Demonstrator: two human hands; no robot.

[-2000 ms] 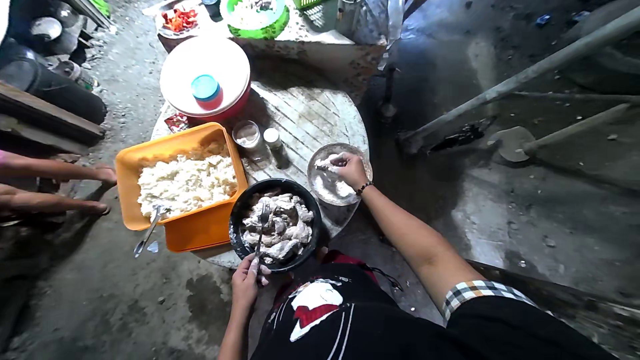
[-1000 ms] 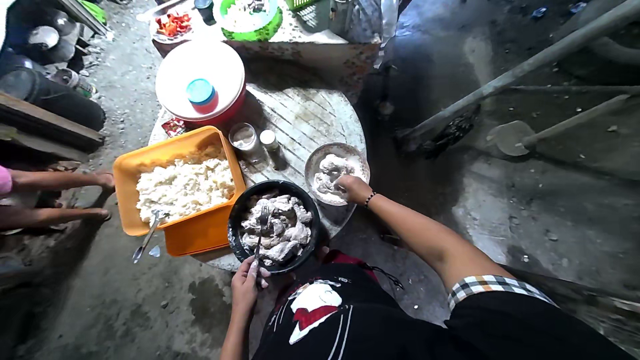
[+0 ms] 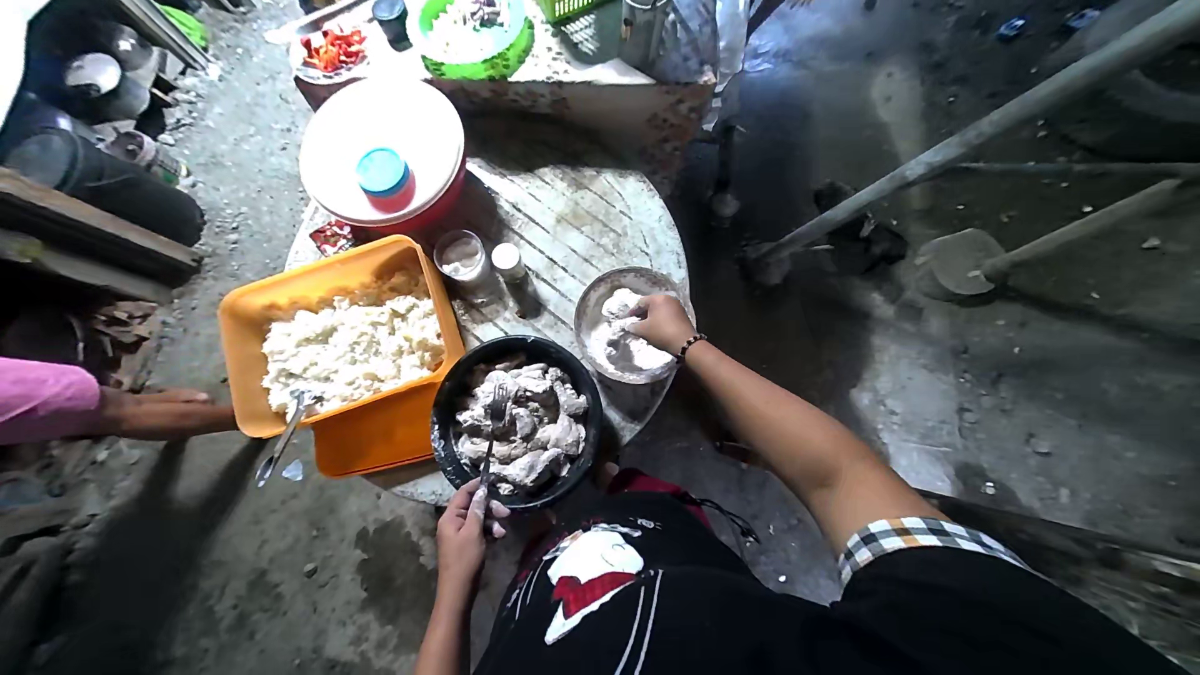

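Observation:
My left hand (image 3: 472, 517) grips the handle of a fork (image 3: 498, 412), whose tines rest on flour-coated pieces (image 3: 534, 441), apparently meat, in a black bowl (image 3: 441, 436). To the right, my right hand (image 3: 662, 323) reaches into a round metal bowl (image 3: 589, 281) of white flour, its fingertips at a coated piece (image 3: 622, 305). Whether the fingers are closed on that piece is unclear. Left of the black bowl stands an orange rectangular container (image 3: 240, 347) of white rice, with metal tongs (image 3: 286, 436) leaning over its edge. An orange lid or tray (image 3: 370, 445) lies partly beneath it.
A glass jar (image 3: 461, 258) and a white-capped shaker (image 3: 509, 262) stand behind the black bowl on the round table (image 3: 600, 211). A large lidded tub (image 3: 319, 141) carries a small blue-lidded container (image 3: 382, 172). At left is another person's arm (image 3: 159, 412). A metal pole (image 3: 966, 131) slants at right.
My right hand has shifted slightly within the flour bowl. My left hand has kept hold of the fork. At the left, the other person's arms have moved, with more pink sleeve showing.

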